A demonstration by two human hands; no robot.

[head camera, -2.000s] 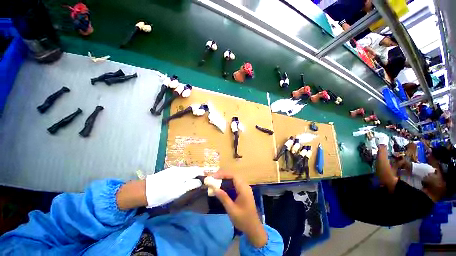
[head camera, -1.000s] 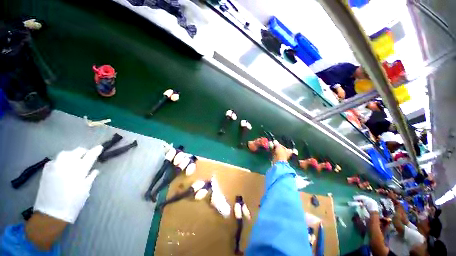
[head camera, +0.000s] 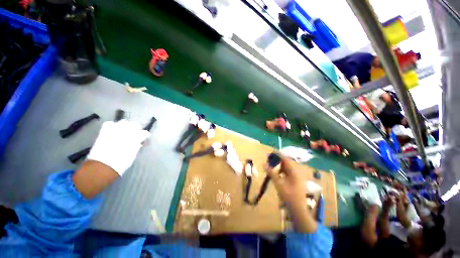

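Observation:
My left hand (head camera: 118,146), in a white glove, is palm-down over the grey mat (head camera: 151,176). Black limbs lie at its fingers; one (head camera: 79,125) lies loose to its left. The glove hides whether the fingers grip one. My bare right hand (head camera: 290,182) is over the cardboard (head camera: 212,201) and pinches an assembled limb (head camera: 262,189), black and hanging down, with a dark top end. Another assembled limb (head camera: 248,181) lies just left of it. More pale-ended black limbs (head camera: 194,136) lie at the cardboard's upper left corner. A white rag (head camera: 233,158) lies between.
A blue bin (head camera: 30,95) with black parts and a dark jar (head camera: 78,55) stand at the left. The green belt (head camera: 121,30) carries limbs and red-topped parts (head camera: 158,61). A whitish round pot (head camera: 204,226) sits at the cardboard's near edge. Other workers' arms (head camera: 370,224) are at right.
My right hand has come back from the belt to the cardboard with an assembled limb. My left hand stays over the mat, now nearer the paired black limbs. The view has shifted.

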